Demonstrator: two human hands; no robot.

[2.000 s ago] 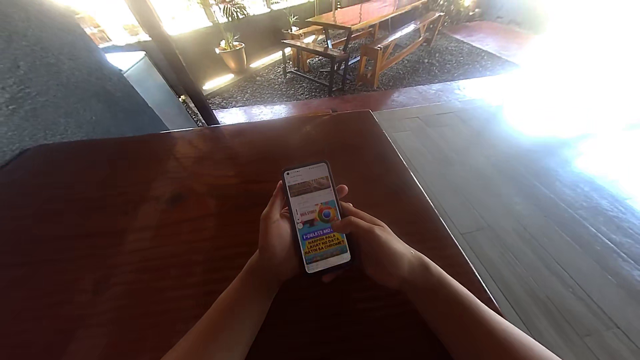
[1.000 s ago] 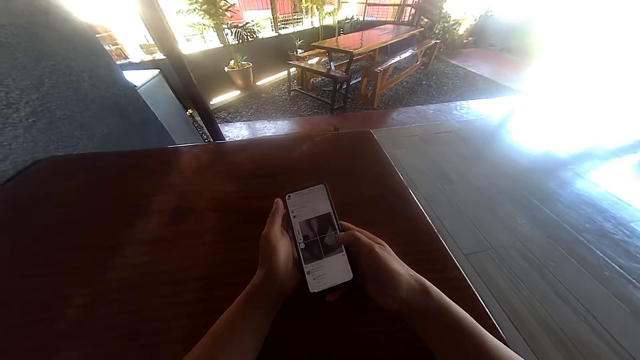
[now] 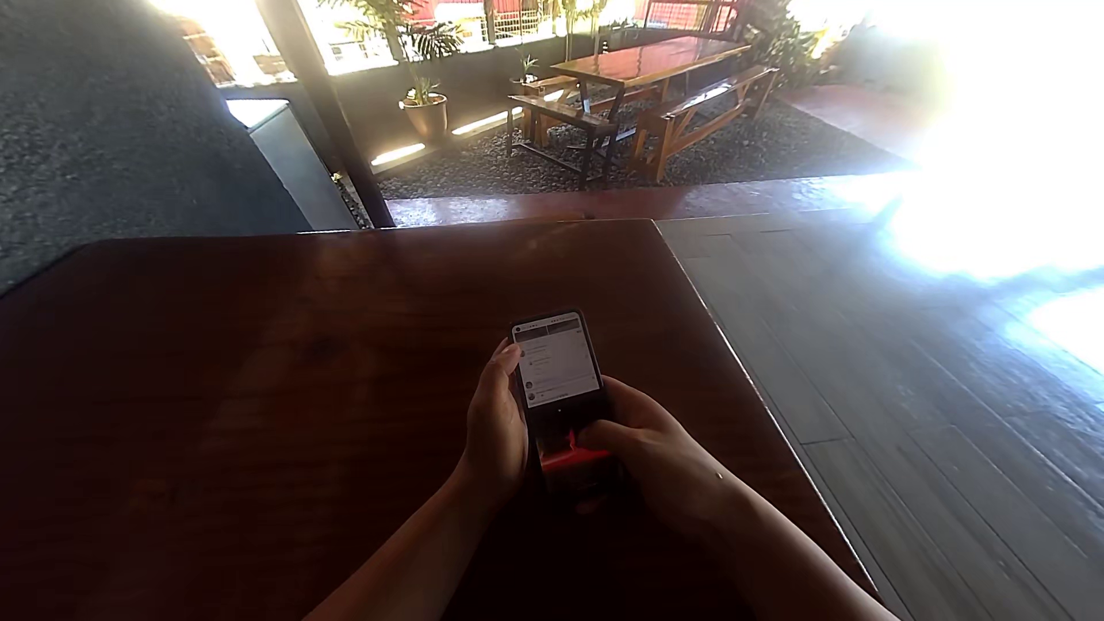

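Note:
A smartphone (image 3: 562, 371) is held upright in portrait between both hands, above a dark brown wooden table (image 3: 172, 388). My left hand (image 3: 498, 423) grips the phone's left edge, its thumb near the upper left of the screen. From the right, my right hand (image 3: 660, 440) holds the lower part, and its thumb lies over the lower screen. The upper screen shows light rows with small writing; the lower part shows a dark picture with red. The fingers behind the phone are mostly hidden.
Beyond the table stand a wooden picnic table (image 3: 651, 62), a bench (image 3: 707, 108) and a potted plant (image 3: 425, 116) on gravel. A dark post (image 3: 323, 103) rises behind the table's far edge. Grey plank flooring (image 3: 828, 371) runs along the right, with strong glare.
The phone's screen has changed from a colourful picture, to a page with a dark photo, to light rows above a dark and red picture. Both hands have stayed on the phone.

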